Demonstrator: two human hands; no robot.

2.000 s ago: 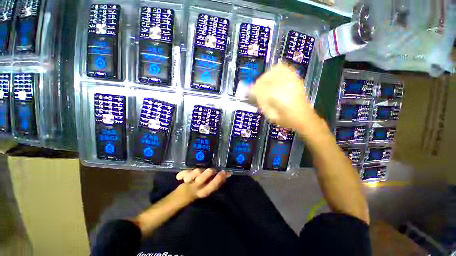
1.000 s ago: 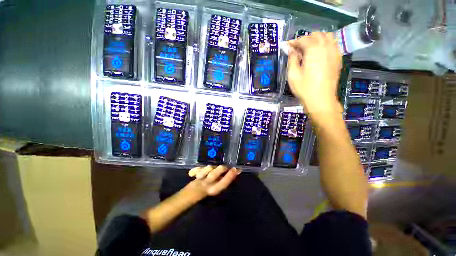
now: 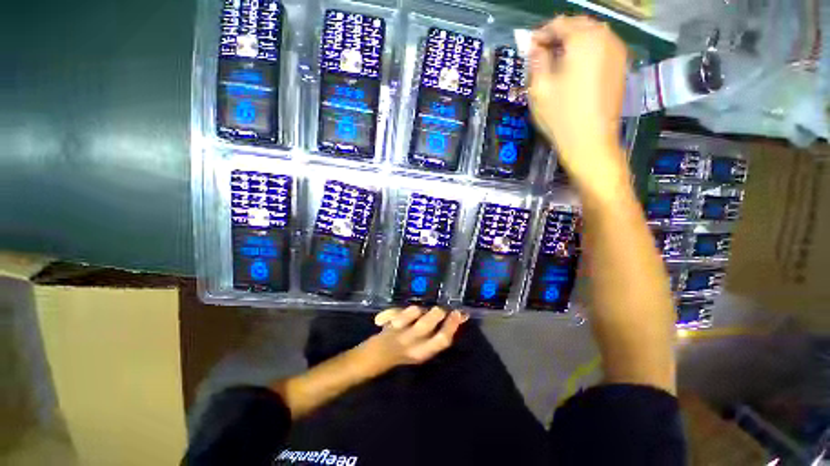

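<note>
A clear blister tray [image 3: 202,182] lies in front of me, with dark keypad phones [image 3: 346,84] in two rows, keypads away from me. My right hand [image 3: 580,86] is over the tray's far right pocket, fingertips pinched on a small white wipe [image 3: 523,41]. It hides most of that pocket, so I cannot tell if the wipe touches a phone. My left hand [image 3: 421,334] is at the tray's near edge, below the middle phones, fingers curled against the rim. Whether it grips the rim is hidden.
The tray lies on a dark green mat [image 3: 91,127]. A white-labelled bottle [image 3: 672,84] and a crumpled translucent bag [image 3: 760,77] are at upper right. Another phone-filled tray [image 3: 689,191] is lower at right. An open carton [image 3: 109,364] stands at lower left.
The neighbouring filled tray at left has gone out of view. The main tray and my left hand have shifted right in the picture. My right hand has moved right and away from me with the wipe.
</note>
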